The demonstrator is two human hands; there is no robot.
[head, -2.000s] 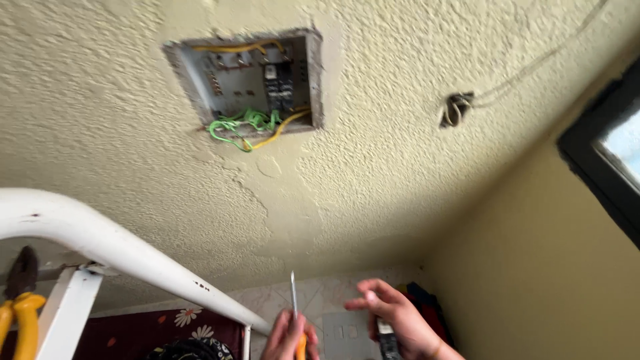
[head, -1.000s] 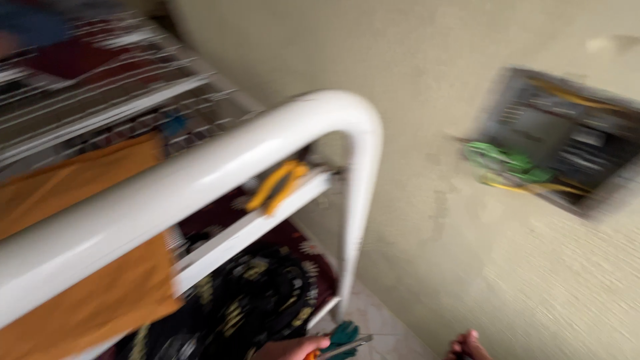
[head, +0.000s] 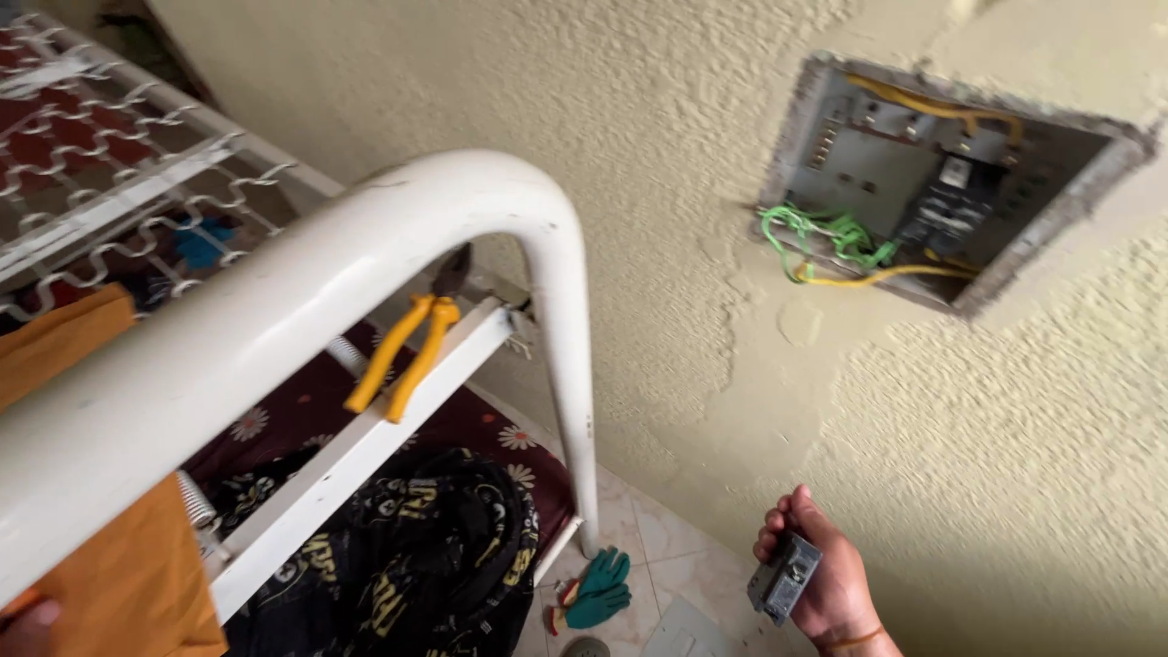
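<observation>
My right hand (head: 826, 570), at the lower right by the wall, holds a dark circuit breaker (head: 785, 579) against its palm and fingers. My left hand (head: 32, 628) shows only as blurred fingers at the lower left edge, beside an orange cloth or envelope (head: 128, 557); something orange is at its fingers, likely the screwdriver's handle, mostly out of view. A recessed electrical panel box (head: 867, 182) sits in the wall at the upper right, with a black breaker (head: 954, 201) mounted inside, yellow wires (head: 899, 272) and a tangle of green wire (head: 821, 228). Yellow-handled pliers (head: 411, 351) rest on the white bed rail.
A white tubular bunk bed frame (head: 484, 196) stands at the left, its wire mesh (head: 119, 182) behind. Below lie a flowered mattress (head: 493, 433) and black printed fabric (head: 392, 547). Green work gloves (head: 598, 589) and a grey panel cover (head: 689, 630) are on the tiled floor.
The view has swung left toward the bed. My left hand, earlier near the right with a screwdriver, is now at the far left edge. My right hand still has the breaker.
</observation>
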